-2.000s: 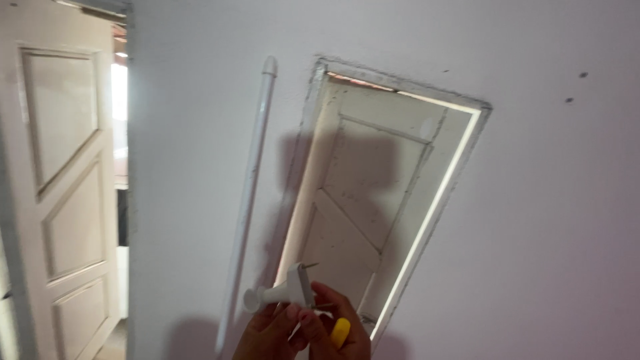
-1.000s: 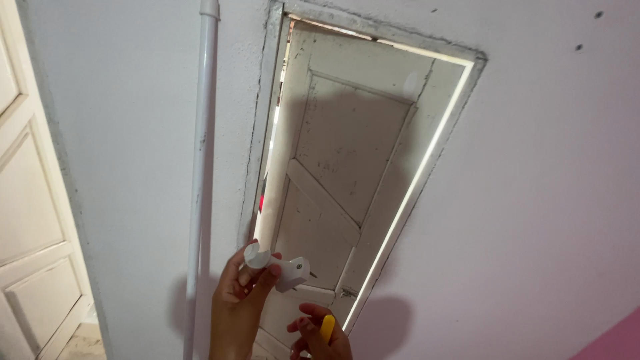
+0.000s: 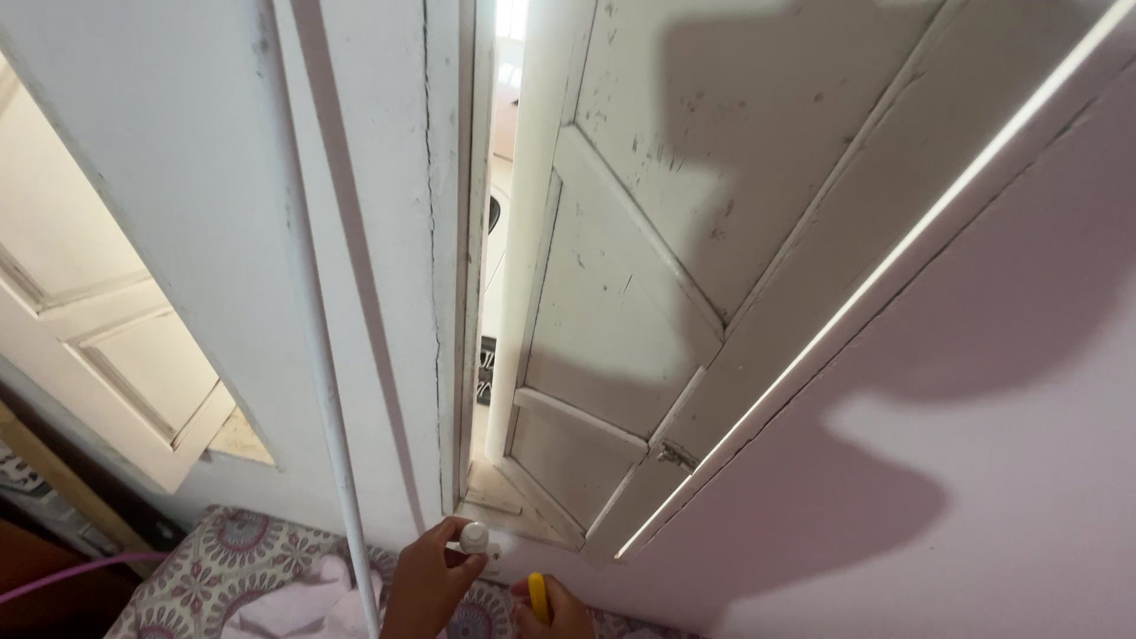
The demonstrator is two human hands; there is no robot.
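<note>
My left hand [image 3: 435, 572], low in the middle of the view, grips a small white plastic bracket [image 3: 475, 537] by its round knob-like end between thumb and fingers. Just right of it, my right hand [image 3: 555, 612] is closed around a tool with a yellow handle [image 3: 538, 596]; the rest of that tool is hidden. The two hands are apart. A long white rod [image 3: 324, 373] stands slanted left of my left hand, its lower end passing close beside the wrist.
A panelled wooden door [image 3: 621, 266] with a metal latch [image 3: 677, 456] stands ajar in a cracked wall. At left is another panelled door [image 3: 115, 328]. Below lie a patterned cloth [image 3: 177, 577] and a pale pink cloth [image 3: 297, 608].
The view has tilted down to the door's foot and the patterned cloth. The hands, close together two seconds ago, are apart, the left still with the bracket and the right with the yellow handle.
</note>
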